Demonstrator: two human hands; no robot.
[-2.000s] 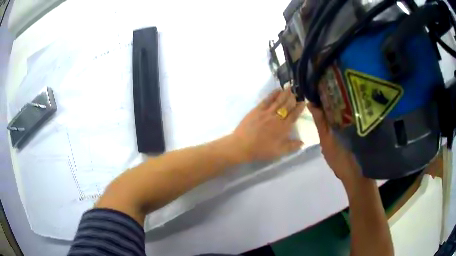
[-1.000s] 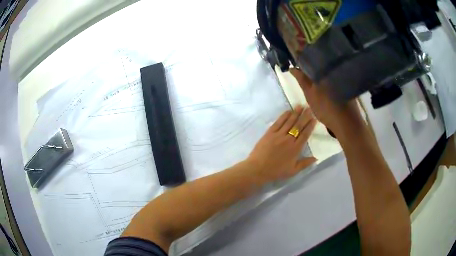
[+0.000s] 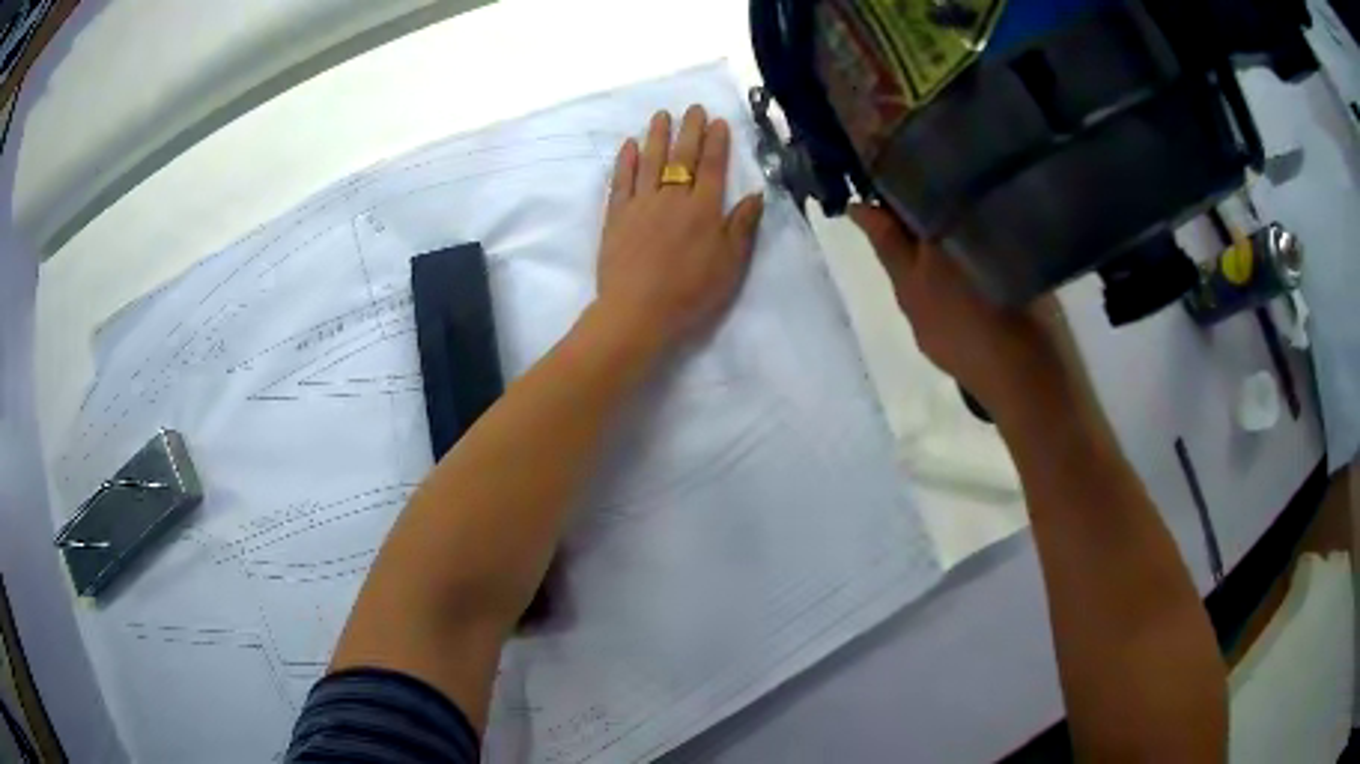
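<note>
The cloth cutting machine point(image 3: 1044, 164), with a blue and dark motor housing and yellow warning label, fills the upper right, cut off by the top edge. My right hand point(image 3: 962, 306) is at the machine's near left side, its fingers partly hidden behind the housing; the handle is hidden. My left hand point(image 3: 671, 224), with a yellow ring, lies flat, fingers up, on the paper marker point(image 3: 776, 433) near its top corner. The cream fabric lay point(image 3: 880, 358) shows beyond the marker's right edge. The blade and base plate are hidden.
A black weight point(image 3: 455, 343) lies on the marker, partly under my left forearm. A silver-grey steel weight point(image 3: 131, 512) is at the far left. A dark can point(image 3: 1245, 276), a white round thing point(image 3: 1257, 400) and a thin dark strip point(image 3: 1199, 508) lie at the right.
My left hand has moved from the marker's right edge up and left to its top part. The machine has moved left and up in view, and the can now shows beside it.
</note>
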